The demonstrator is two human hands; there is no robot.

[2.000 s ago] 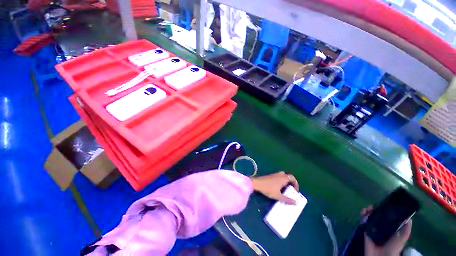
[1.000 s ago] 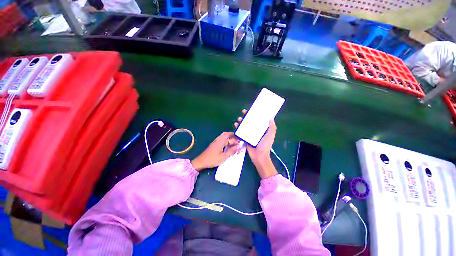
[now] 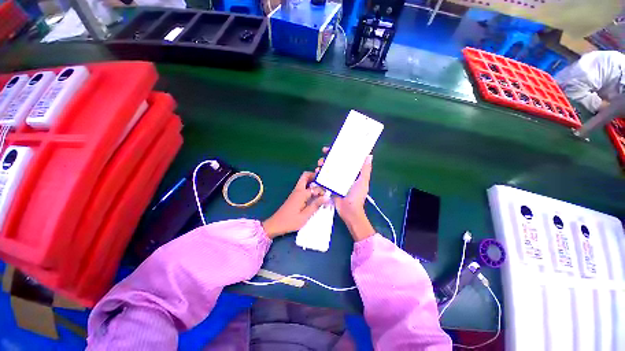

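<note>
My right hand (image 3: 353, 195) holds a test phone (image 3: 350, 152) with a bright white screen, tilted above the mat. My left hand (image 3: 299, 207) is at the phone's lower end, its fingers closed around a small white cable plug (image 3: 327, 197). Whether the plug is fully seated cannot be told. A white power bank (image 3: 316, 230) lies just below the fingers, its upper end partly hidden by them. A white charging cable (image 3: 322, 282) loops along the bench edge and up behind my right wrist. A second test phone (image 3: 420, 225), dark, lies right of my hands.
Stacked red trays (image 3: 75, 199) with white power banks stand left. A dark block (image 3: 181, 206) with a cable and a tape roll (image 3: 242, 189) lie beside them. Right are a purple round item (image 3: 492, 253) and white tray (image 3: 569, 301). A black compartment tray (image 3: 195, 35) and blue box (image 3: 301, 31) stand behind.
The view first swung right and down from the red trays. The left hand left the power bank and joined the right at the phone, whose screen turned from dark to white. Little has changed since.
</note>
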